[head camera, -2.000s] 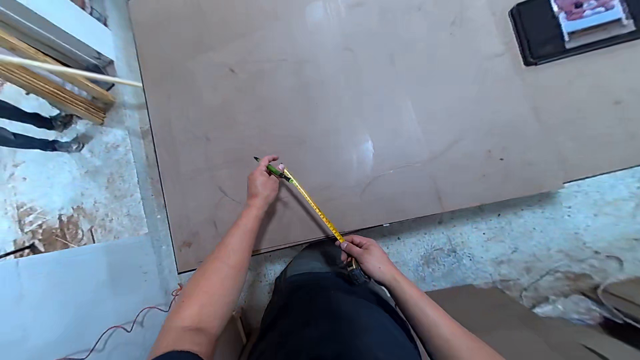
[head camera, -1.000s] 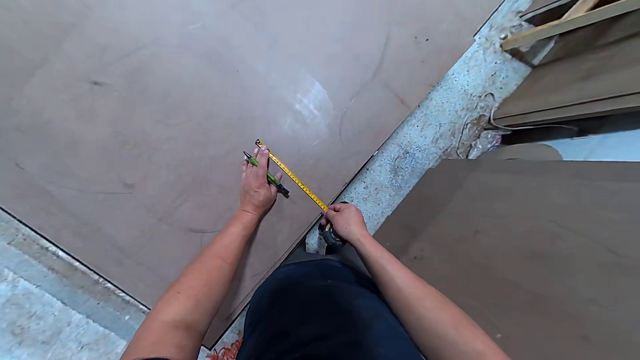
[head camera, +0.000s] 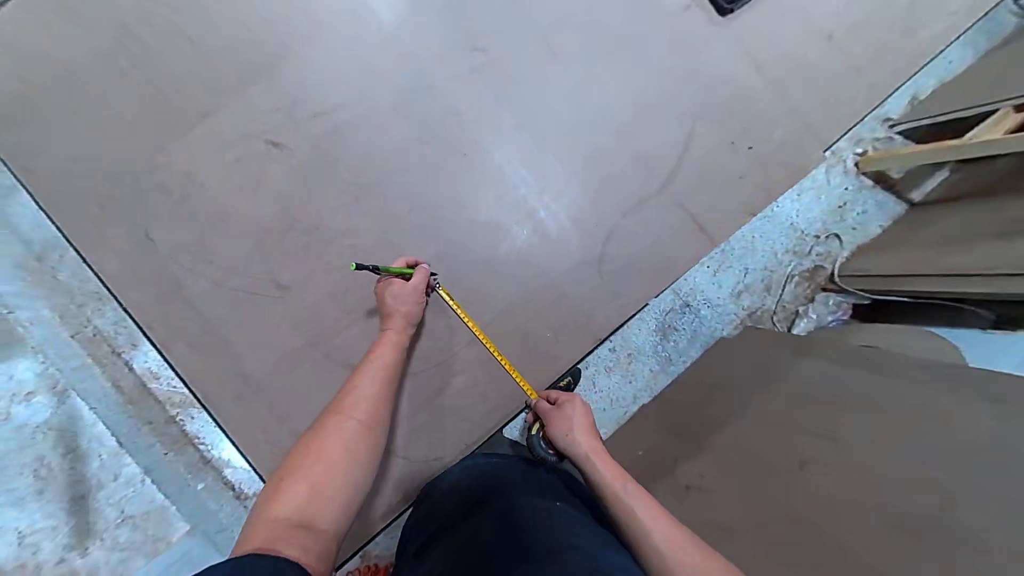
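A large brown sheet panel (head camera: 512, 208) lies flat before me. My left hand (head camera: 402, 298) rests over it, gripping a green and black marking pen (head camera: 392, 270) that points right, beside the hooked end of a yellow tape measure (head camera: 488, 344). The blade runs diagonally down from there to the panel's near edge. At that edge my right hand (head camera: 566, 420) grips the blade and the dark tape case, which is partly hidden under the hand. Whether the left fingers also hold the blade's end is hard to tell.
Wooden strips (head camera: 944, 152) and stacked boards (head camera: 944, 240) stand at the right. A second brown sheet (head camera: 824, 456) lies at the lower right, past a strip of speckled floor (head camera: 680, 320) with a thin cable and clear plastic. A dark object (head camera: 726, 6) sits at the top edge.
The view has turned. The pen in my left hand, earlier tilted down to the right across the fingers, now lies nearly level with its tip at the blade's end.
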